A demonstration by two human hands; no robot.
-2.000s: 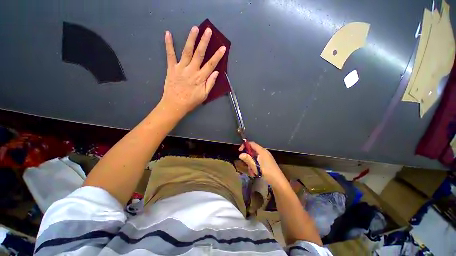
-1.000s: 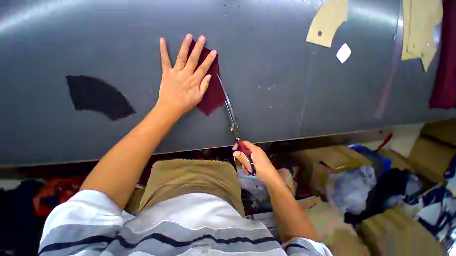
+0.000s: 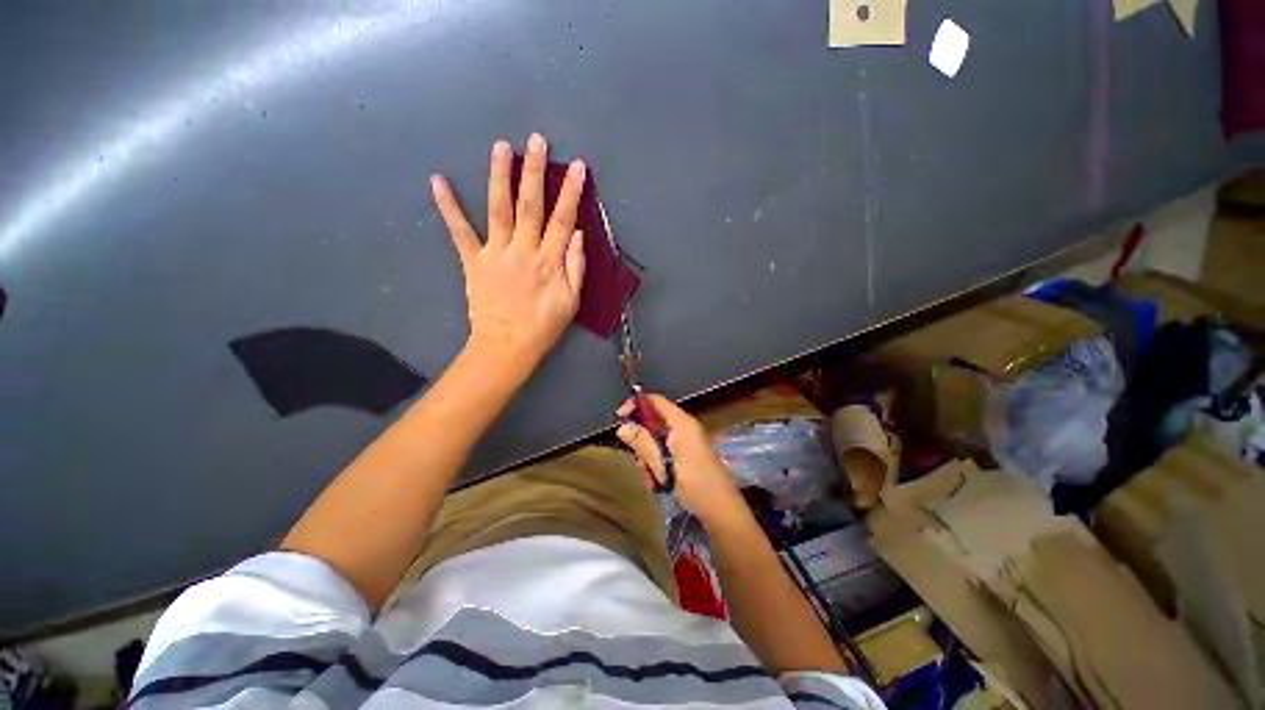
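Note:
A maroon cut piece (image 3: 602, 282) lies on the grey table. My left hand (image 3: 520, 271) lies flat on it with fingers spread, pressing it down and covering its left part. My right hand (image 3: 666, 451) grips the dark red and black handles of the fabric shears (image 3: 631, 364). The blades are at the maroon piece's right edge, partly hidden by the fabric, and a thin dark sliver stands off that edge. A black fan-shaped piece (image 3: 328, 370) lies to the left, near my left forearm.
A small card pattern (image 3: 867, 20) with a round hole is cut off by the top edge, beside a white chalk chip (image 3: 949, 47). More tan card (image 3: 1163, 11) and maroon fabric (image 3: 1244, 70) show top right. Cardboard (image 3: 999, 583) and plastic bags (image 3: 1061, 409) lie below the table.
The view has turned and shifted, so the table's things sit differently in the picture. The shears have moved along the maroon piece's right edge, where a thin sliver now shows. My left hand still presses it.

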